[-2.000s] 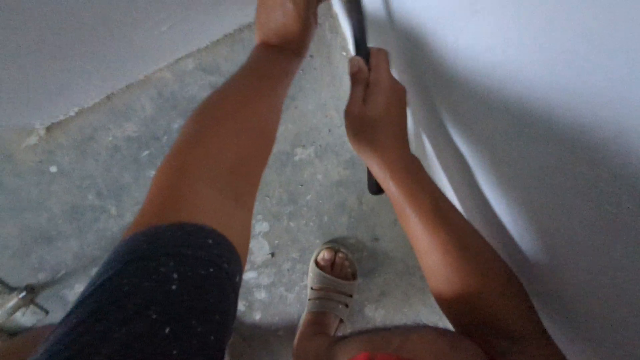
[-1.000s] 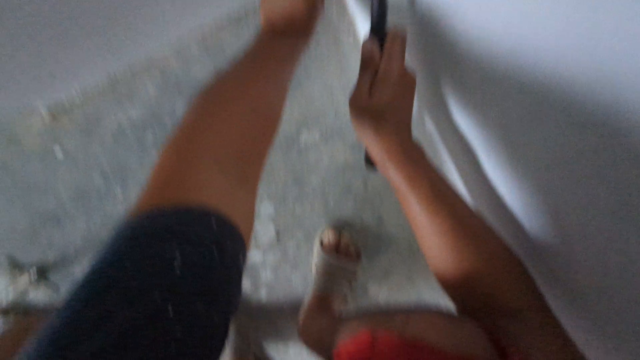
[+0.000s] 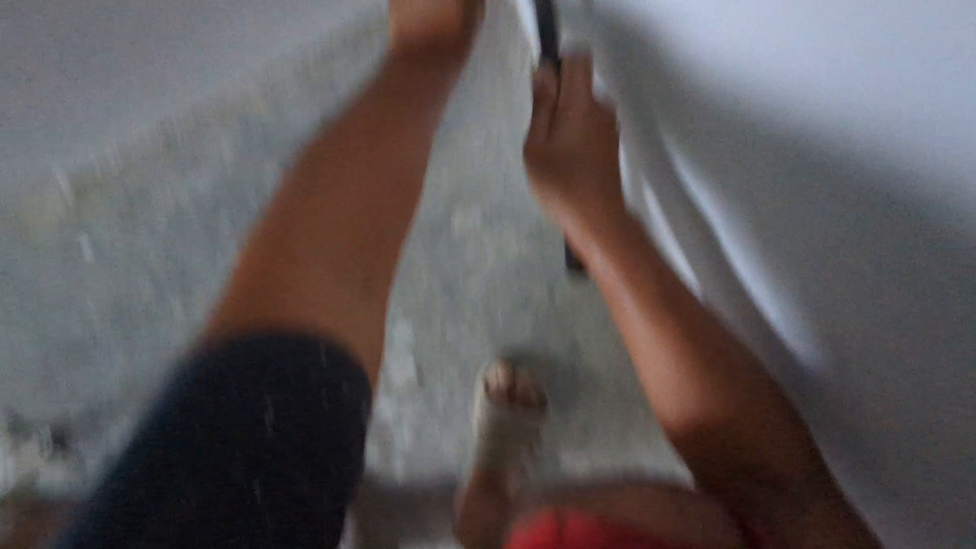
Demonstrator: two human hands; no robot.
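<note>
My right hand (image 3: 576, 141) is closed around the dark handle of a tool (image 3: 547, 30), whose butt end shows below my wrist. The tool's far end runs out of the top of the view, so its kind cannot be told. My left hand (image 3: 435, 19) is at the top edge, left of the tool, and mostly cut off; its fingers and anything in them are hidden. Motion blurs the whole picture.
A pale wall (image 3: 862, 229) rises close on the right, with a long ridge or fold along its base. Another pale surface (image 3: 152, 69) lies at the upper left. Below is a stained concrete floor (image 3: 473, 267), with my sandalled foot (image 3: 512, 412) on it. A blurred object (image 3: 42, 446) is at the lower left.
My right hand, with the tool in it, shifts up between the two earlier frames and now sits slightly lower again. The hold on the handle stays the same.
</note>
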